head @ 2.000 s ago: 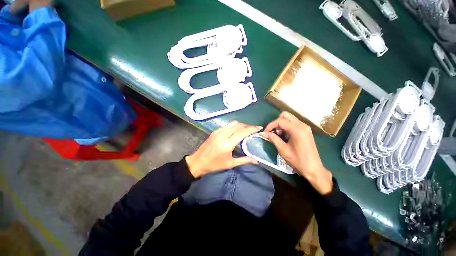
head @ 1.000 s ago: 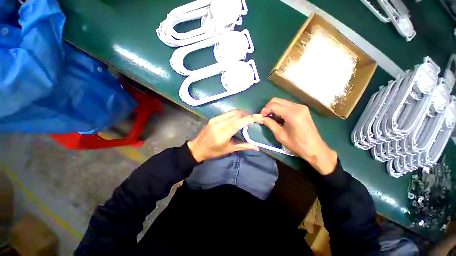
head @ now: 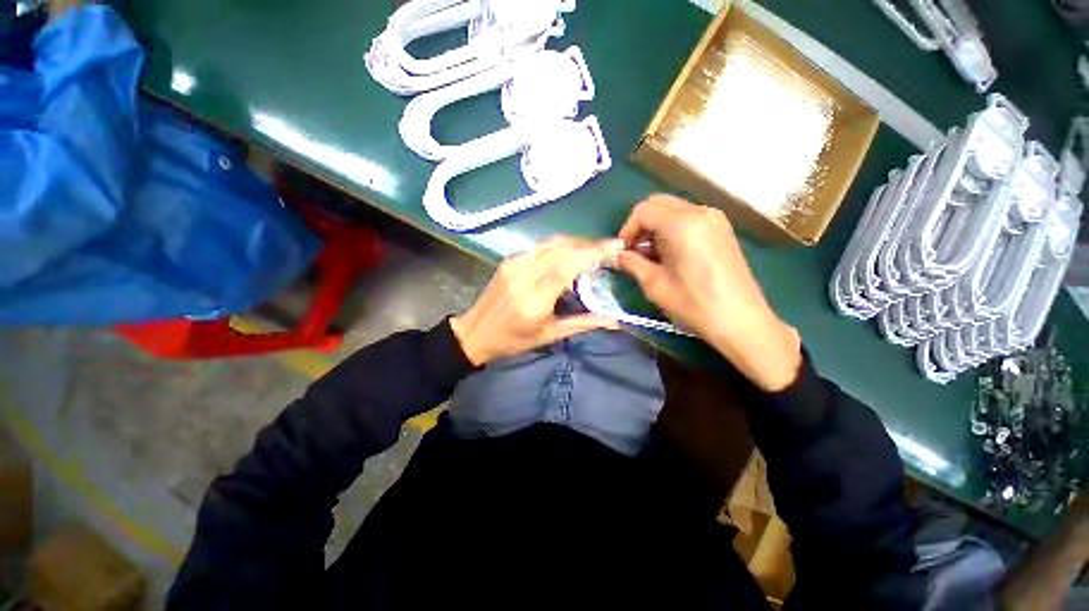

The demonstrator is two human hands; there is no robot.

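A white plastic frame (head: 651,322) is held at the near bench edge above my lap. My left hand (head: 531,301) grips its rounded loop end between thumb and fingers. My right hand (head: 693,269) is closed over its other end, with thumb and fingertips pinched near the loop's upper side, close to my left fingertips. The far end of the frame is hidden under my right hand. Whether my right fingertips pinch a small piece cannot be told. An open cardboard box (head: 846,179) of pale thin pins (head: 752,125) sits beyond my right hand.
Low piles of white frames (head: 484,221) lie at the left on the green bench (head: 275,60). Tall nested stacks of frames (head: 955,263) stand at right, beside a small metal parts heap (head: 1021,424). A person in blue is at left by a red stool (head: 317,316).
The view has shifted, so the bench items sit higher in the picture than at first. Both hands stay on the frame, with the right fingertips moved slightly along its upper edge.
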